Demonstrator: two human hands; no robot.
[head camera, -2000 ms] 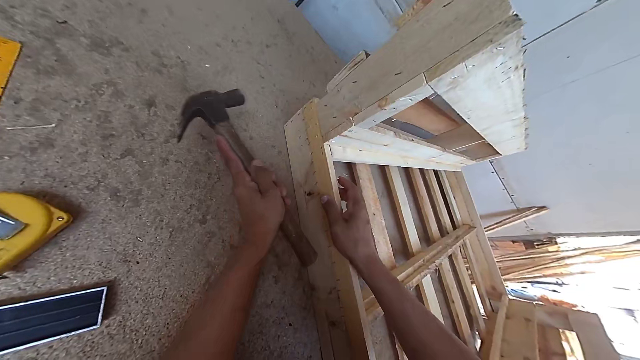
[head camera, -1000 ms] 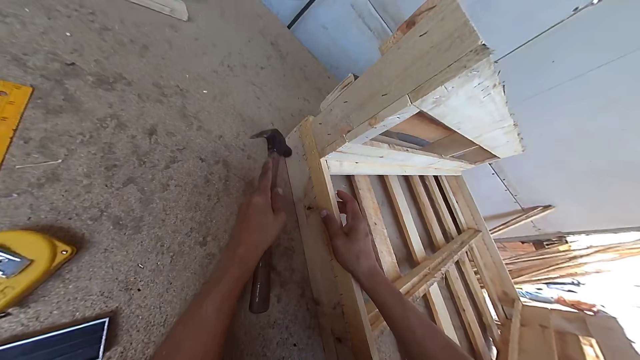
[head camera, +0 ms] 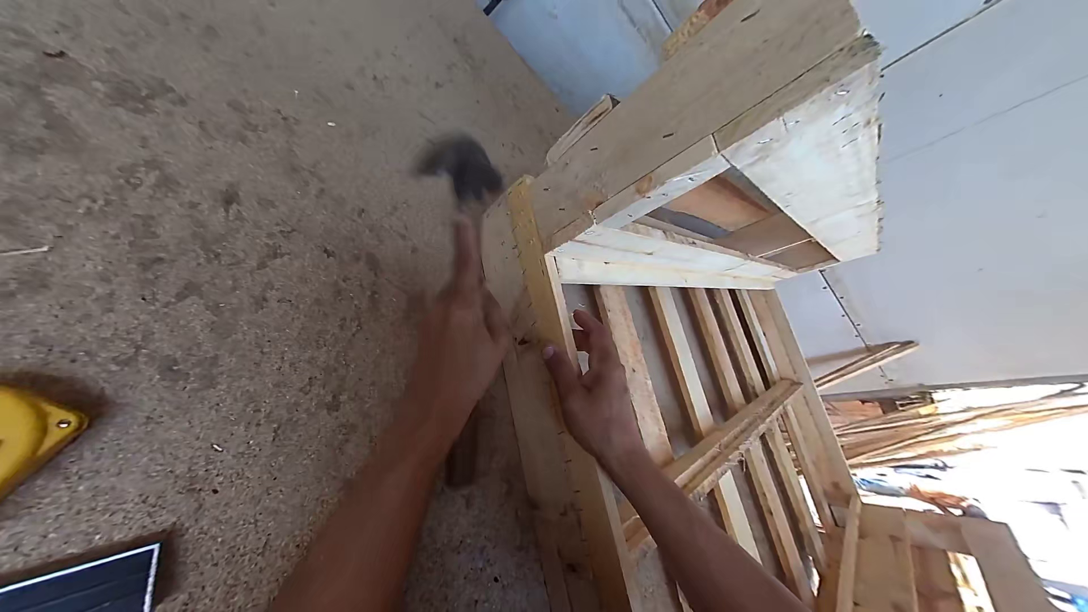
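My left hand [head camera: 463, 336] grips the wooden handle of a claw hammer [head camera: 463, 170], its index finger stretched along the handle. The hammer's head is blurred and lies just left of the upper corner of a wooden slatted frame [head camera: 714, 442]; whether it touches the wood, I cannot tell. Below the hand, the handle's butt shows. My right hand [head camera: 595, 391] holds the frame's near side board [head camera: 552, 297], thumb on the outer edge and fingers curled over the inner side. A boxlike end of pale boards [head camera: 799, 161] joins the frame at its top.
On the speckled concrete floor [head camera: 255, 340] lie a yellow object [head camera: 34, 433], partly cut off, and a dark panel with a white edge [head camera: 93, 578]. Pale blue wall panels [head camera: 977, 195] stand behind the frame. Wooden strips [head camera: 952, 425] are piled at the far right.
The hammer, held out over the floor left of the frame two seconds ago, has come in beside the frame's corner in my left hand. My right hand stays on the same board.
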